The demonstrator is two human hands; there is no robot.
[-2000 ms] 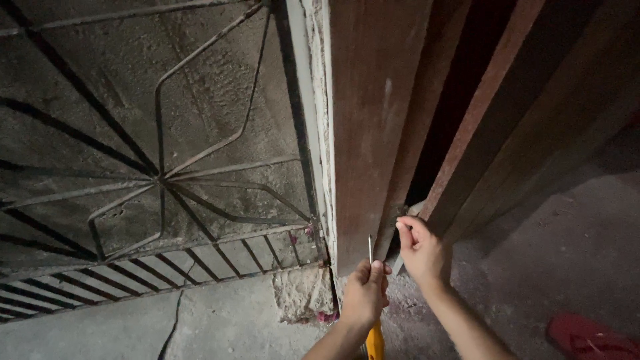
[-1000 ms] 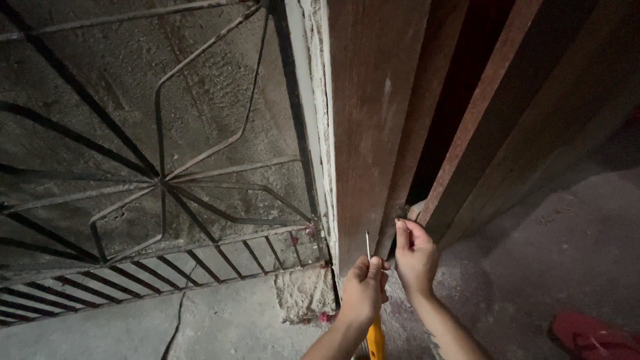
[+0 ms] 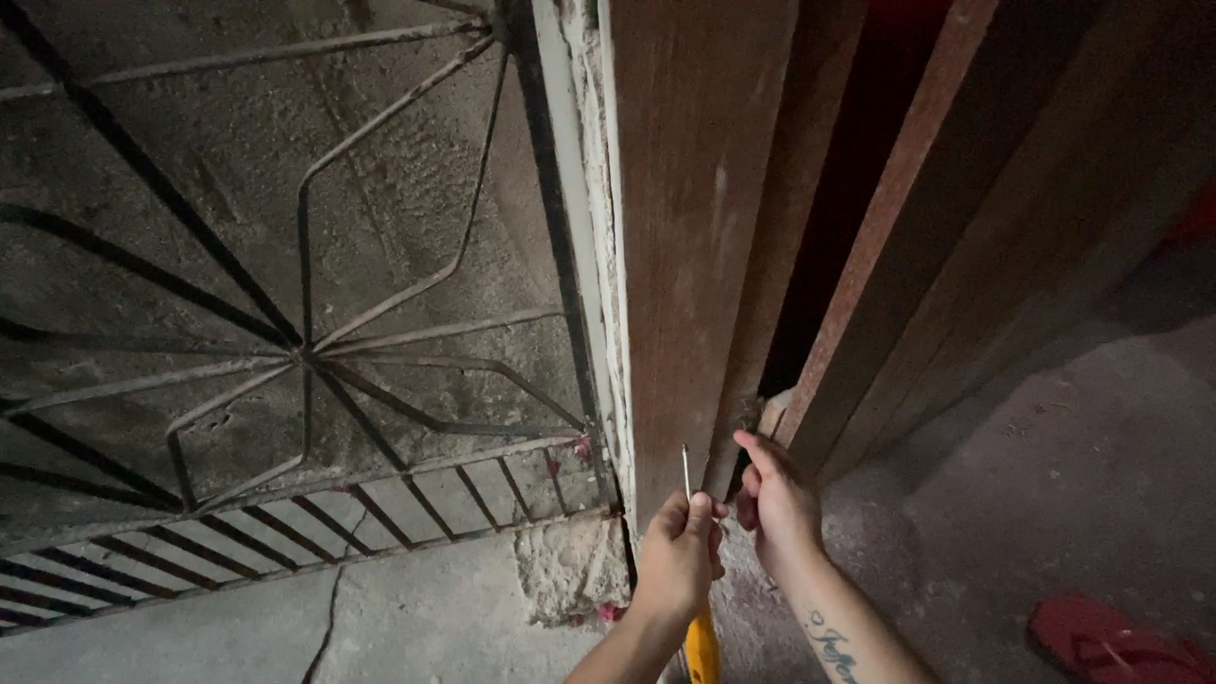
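Observation:
My left hand (image 3: 679,551) is closed around a tool that looks like a screwdriver. Its thin metal shaft (image 3: 686,467) points up in front of the brown wooden door frame (image 3: 698,237), and its yellow handle (image 3: 701,646) shows below the hand. To the right, my right hand (image 3: 779,503) has its index finger stretched towards the lower end of the dark gap between the frame and the wooden door (image 3: 855,285). Its other fingers are curled and partly hidden, so whether they hold anything cannot be told. A pale piece (image 3: 777,410) sits in the gap just above that fingertip.
A metal grille (image 3: 302,353) with radiating bars stands at the left, beside the frame's pale, rough edge (image 3: 600,237). A rough block of concrete (image 3: 570,570) lies at the frame's foot. A red flip-flop (image 3: 1102,636) is on the concrete floor at the lower right.
The fingertips of my right hand were pinched together near the gap; now its index finger is stretched out. My left hand still holds the tool in about the same place.

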